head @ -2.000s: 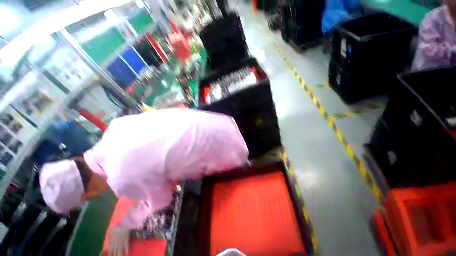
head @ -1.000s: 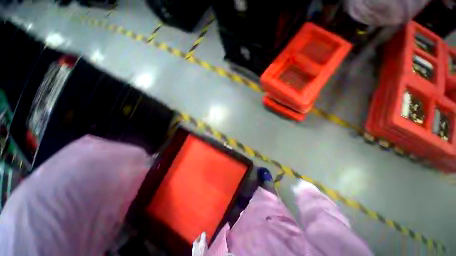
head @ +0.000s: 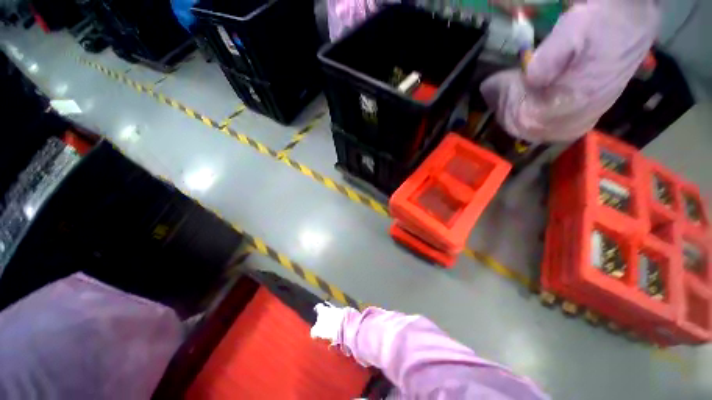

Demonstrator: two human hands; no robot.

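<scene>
A black tray lined with a flat red foam sheet (head: 269,351) lies low in front of me at the bottom of the view. My right hand (head: 329,323), in a white glove, is at the tray's far right rim. Its fingers are blurred, and I cannot tell whether they grip the rim. My left hand is not in view. The tray's near end is cut off by the picture's edge.
A coworker's pink sleeve (head: 86,344) covers the lower left, beside black stacked trays (head: 117,219). Across the taped aisle stand black bins (head: 367,98), red open frames (head: 445,195) and a larger red stack holding small boards (head: 574,242). Another person in pink (head: 578,70) bends behind them.
The view has swung from the bench toward the aisle. My right gloved hand has come from beyond the tray's right side to its rim. The white glove at the tray's near edge has left view.
</scene>
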